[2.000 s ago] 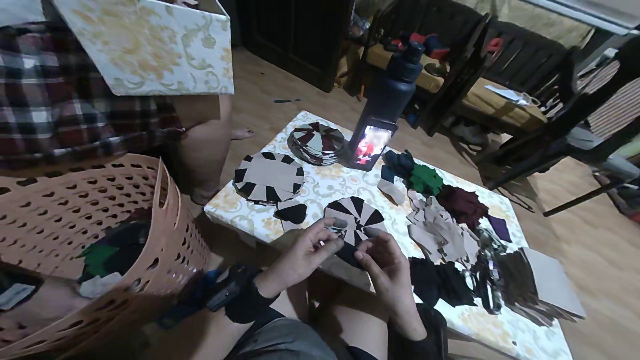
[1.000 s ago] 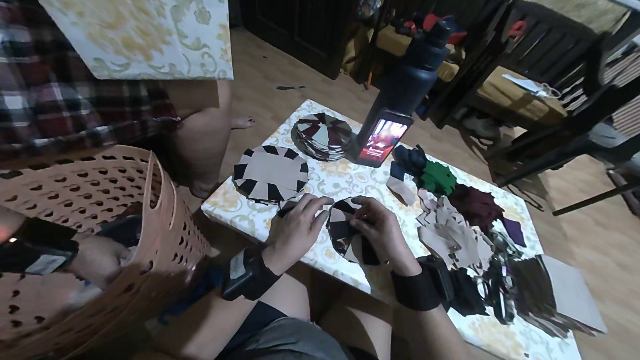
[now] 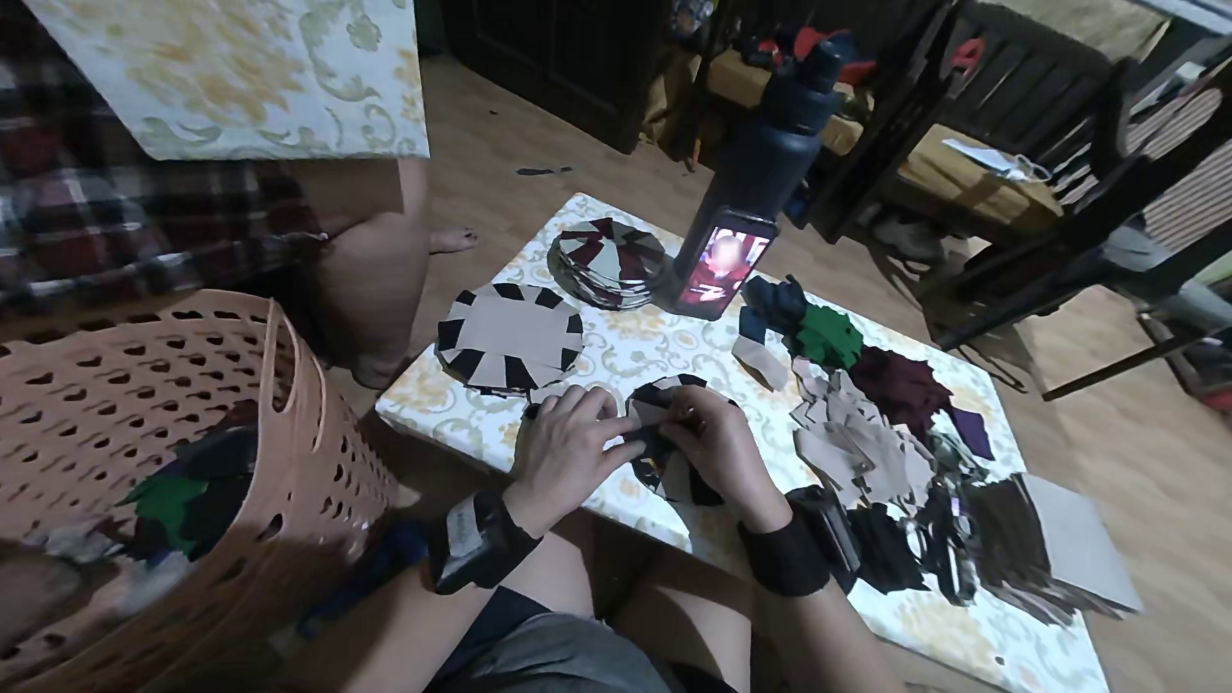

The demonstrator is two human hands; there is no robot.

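Both hands are at a round patchwork of black and beige fabric pieces [image 3: 688, 476] near the table's front edge. My left hand [image 3: 575, 445] lies at its left side, thumb and forefinger reaching onto it; whether they pinch cloth is hidden. My right hand [image 3: 717, 448] has its fingertips bent down on the upper part of the round, seemingly pinching a piece. Behind my left hand lies a stack of beige and black fabric rounds [image 3: 515, 337]. Farther back is a stack of maroon, grey and black rounds [image 3: 611, 260].
A phone [image 3: 727, 265] leans on a dark bottle [image 3: 770, 144]. Green scraps [image 3: 825, 337], maroon scraps [image 3: 900, 385], beige scraps [image 3: 857, 438], black scraps [image 3: 881, 549] and flat beige sheets [image 3: 1078, 544] cover the table's right. A pink plastic basket [image 3: 327, 433] holds scraps at left, beside another person [image 3: 371, 279].
My left hand was farther onto the round two seconds ago and is now at its left side. The other person's hand over the basket has moved down and left, mostly out of view.
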